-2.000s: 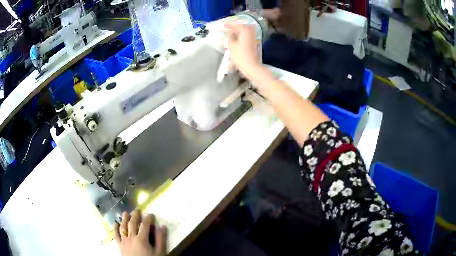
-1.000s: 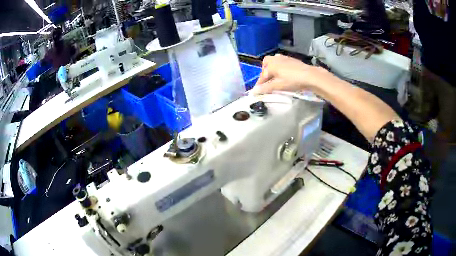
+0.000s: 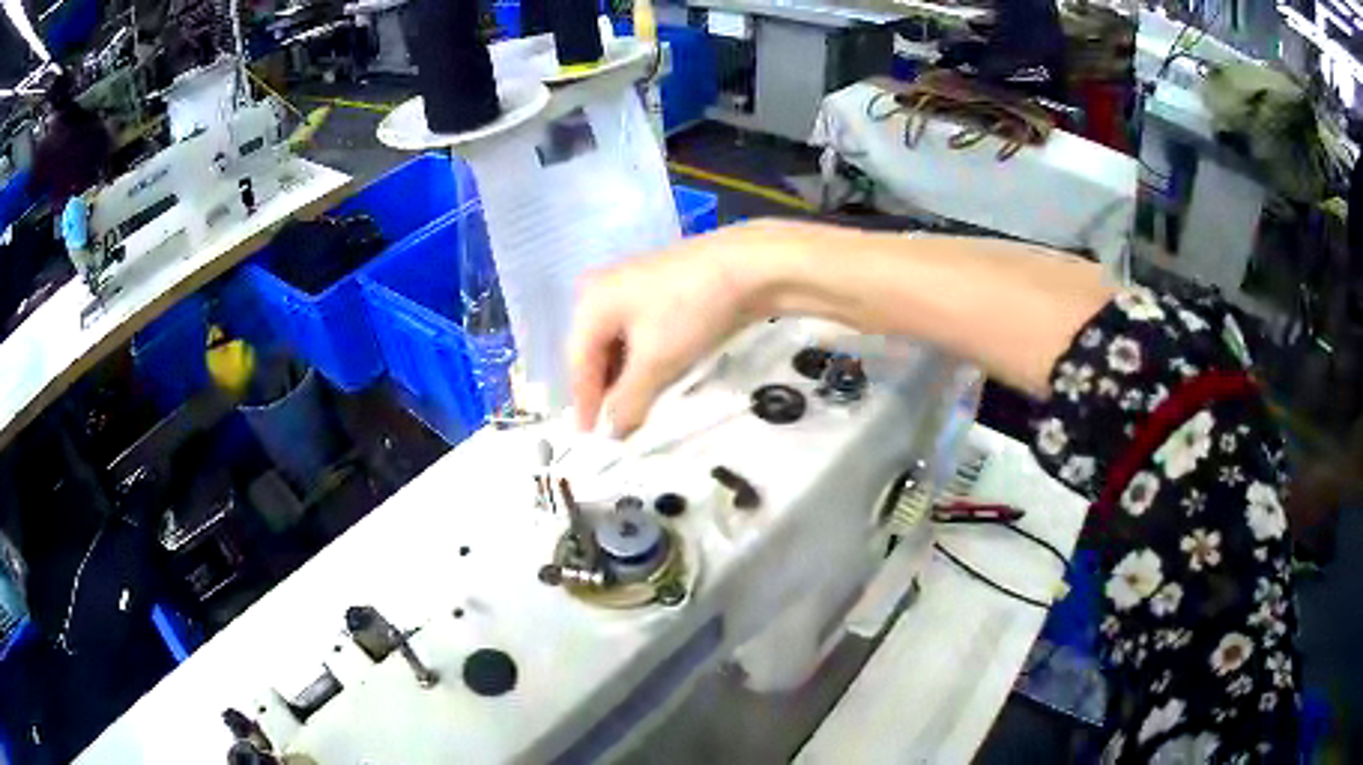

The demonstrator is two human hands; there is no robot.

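Observation:
My right hand [image 3: 658,329] reaches in from the right over the top of the white sewing machine arm [image 3: 598,702]. Its fingers are bent down and pinched on a small white cloth [image 3: 598,446], which is blurred and hard to tell from the white casing. The fingertips are at the back edge of the casing, behind the round metal tension part [image 3: 631,541]. Whether the cloth touches the casing is unclear. My left hand is not in view.
Black thread cones [image 3: 453,67] stand on a white stand behind the machine. Blue crates [image 3: 426,321] are on the floor beyond. A red-handled tool [image 3: 975,513] with a black cord lies on the table, right. Another sewing machine [image 3: 157,202] stands at upper left.
My right hand has moved from the machine's right end along the top towards the left. My left hand, earlier on the table's front, has left view. The view has shifted onto the machine's top.

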